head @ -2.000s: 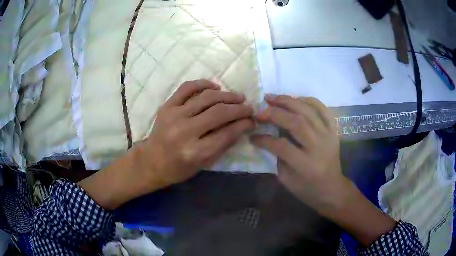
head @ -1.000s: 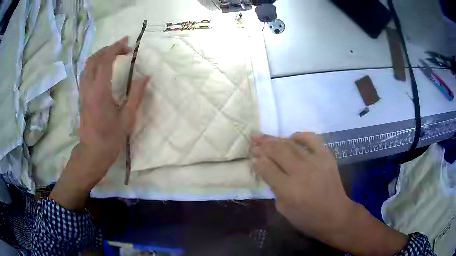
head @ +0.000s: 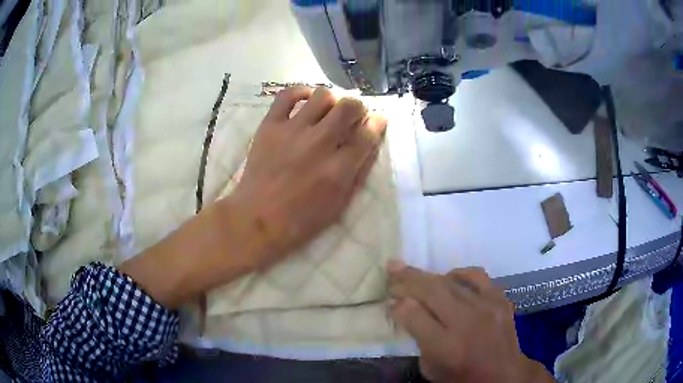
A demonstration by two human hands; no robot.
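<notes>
A cream diamond-quilted panel [head: 329, 262] lies on a larger cream backed panel [head: 299, 325] with white right and lower edges. A dark brown piping strip [head: 202, 168] runs down its left side. My left hand [head: 311, 164] lies on the quilted panel, fingers bunched near the lit needle area; whether it pinches fabric is hidden. My right hand [head: 457, 322] grips the panels' lower right edge, cut off by the picture's bottom. The sewing machine head [head: 374, 37] stands above, its foot area partly hidden by glare and my left fingers.
Layered cream and white pieces [head: 71, 164] lie at left. At right are a dark angular pad [head: 558, 93], brown scraps [head: 556, 215], a pink-and-blue tool [head: 657, 193], a black cable [head: 619, 202] and a measuring tape [head: 562, 286]. Cream pieces [head: 618, 336] hang low at right.
My left hand has moved from the piping right and up to the needle area. My right hand remains at the right edge. The view has tilted up, showing more of the machine.
</notes>
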